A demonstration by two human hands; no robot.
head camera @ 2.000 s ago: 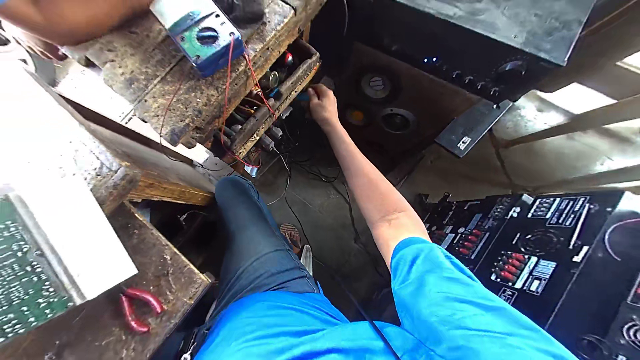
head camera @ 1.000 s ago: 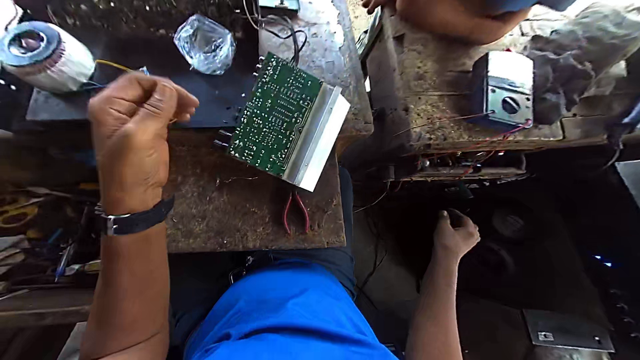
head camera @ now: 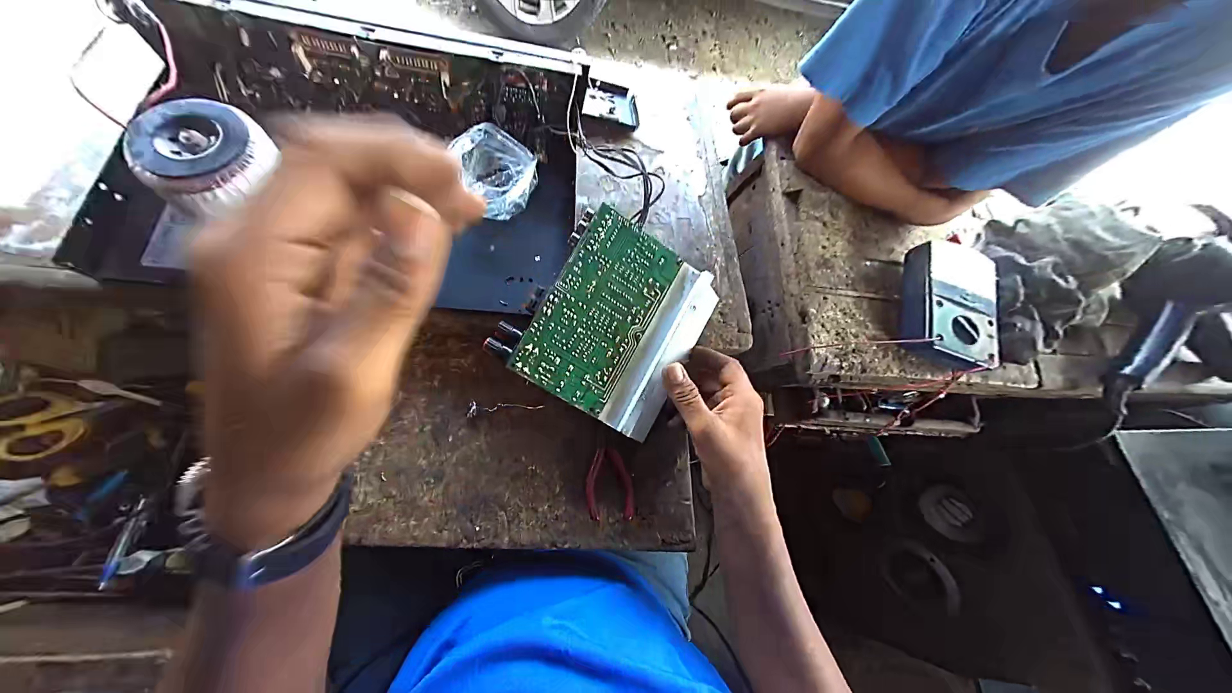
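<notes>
My right hand (head camera: pixel 720 409) grips the silver metal heatsink (head camera: pixel 664 351) along the edge of a green circuit board (head camera: pixel 602 308), thumb on top. The board lies tilted over the wooden bench top (head camera: pixel 433 472) and a black metal chassis (head camera: pixel 500 265). My left hand (head camera: pixel 327 318), blurred and wearing a dark wristband, is raised above the chassis; its fingers are curled, and whether it holds something cannot be told. Red-handled pliers (head camera: pixel 610 484) lie below the heatsink, their jaws hidden. A toroidal transformer (head camera: pixel 197 154) is beyond my left hand, and a clear plastic bag (head camera: pixel 494 171) lies on the chassis.
A person's forearms (head camera: pixel 866 159) rest on the second wooden bench (head camera: pixel 837 279), near a multimeter (head camera: pixel 953 303) with red leads. An open drawer (head camera: pixel 885 414) is below it. Yellow-handled scissors (head camera: pixel 43 423) and other tools lie at the left. Black cables (head camera: pixel 630 168) run behind the board.
My right hand, open beside the bench a second ago, has moved left and now holds the heatsink edge. My left hand stays raised. The view has swung left since two seconds ago.
</notes>
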